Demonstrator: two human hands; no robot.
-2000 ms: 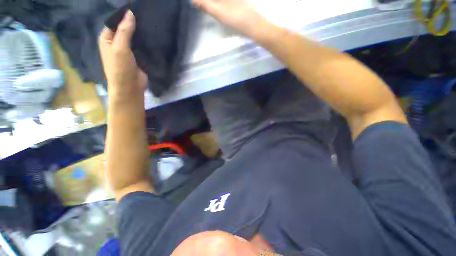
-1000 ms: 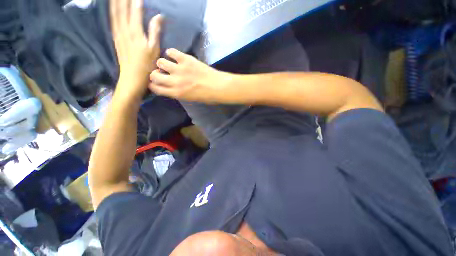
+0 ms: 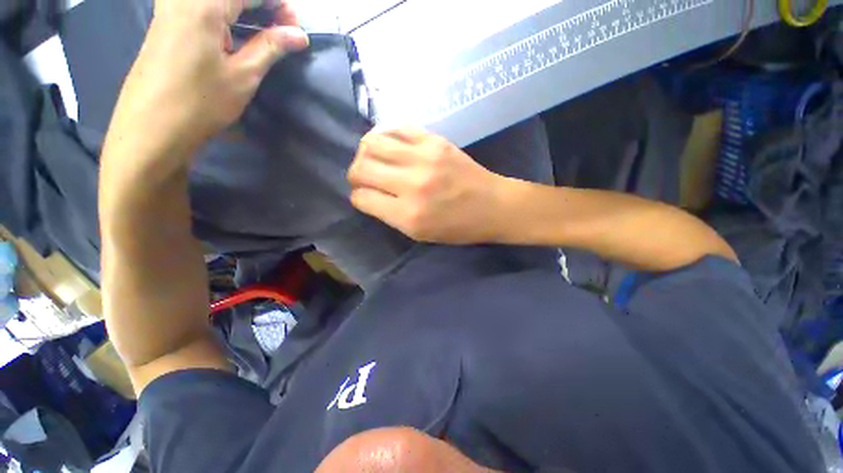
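Note:
A dark grey cloth piece (image 3: 287,152) lies over the front of the white table (image 3: 434,51) and hangs over its edge towards my lap. My left hand (image 3: 208,69) is at the top left, thumb and fingers pinching the cloth near its far edge; some fingertips are hidden. My right hand (image 3: 416,185) has curled fingers closed on the cloth's right side at the table's front edge. A thin dark thread-like line (image 3: 377,17) runs from the cloth's far corner to the upper right.
A printed ruler (image 3: 545,51) runs along the table's front. Yellow scissor handles (image 3: 802,9) are at the top right edge. Dark cloth (image 3: 65,175) is heaped at left. A red curved handle (image 3: 254,296) is below the table, and a blue basket (image 3: 733,152) at right.
The view has shifted. My left hand has gone from lying spread on the cloth to pinching its far edge. My right hand has moved right, away from my left, to the cloth's right side.

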